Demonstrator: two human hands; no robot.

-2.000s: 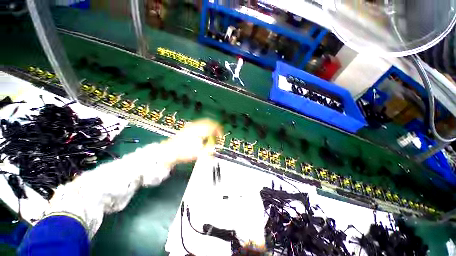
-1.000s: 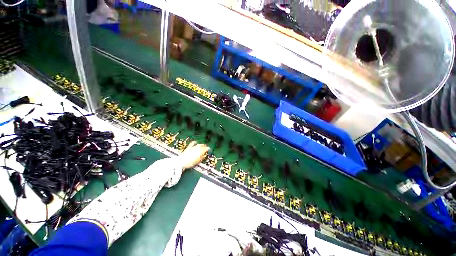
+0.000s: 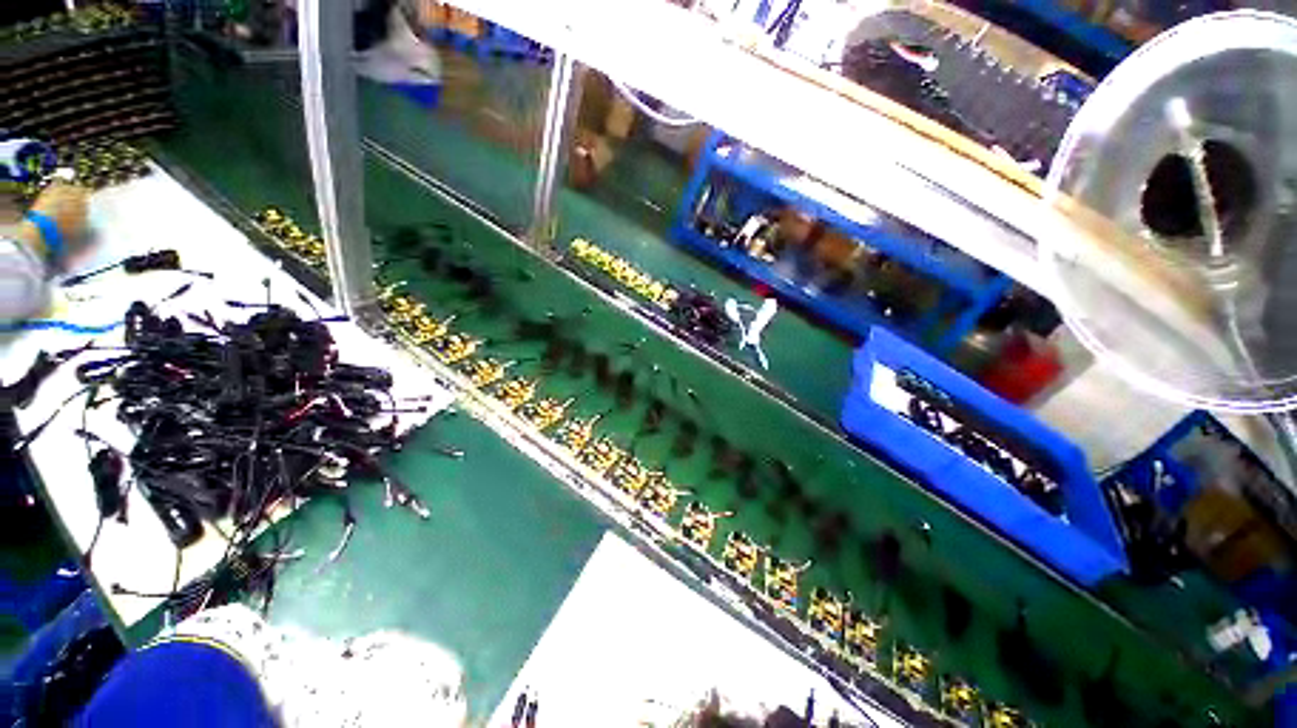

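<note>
My left arm, in a white speckled oversleeve with a blue cuff, crosses the bottom left corner; its hand is cut off by the bottom edge. A blurred brownish patch at the bottom edge, over the white work sheet, may be part of my right hand; what it holds cannot be told. Yellow-and-black circuit board assemblies stand in a long row along the near edge of the conveyor belt. Black cables lie across the belt beside them. A tangled cable pile lies on a white sheet at the left.
Another person's hand with a blue wrist strap is at the far left. A metal post stands at the belt's near edge. A blue plastic tote is beyond the belt. A clear round hood hangs at the upper right. A blue bin is at lower left.
My left hand has left the board row and drawn back past the bottom edge. The view has shifted left, so the bench and belt appear further right. Another person's hand has come into view.
</note>
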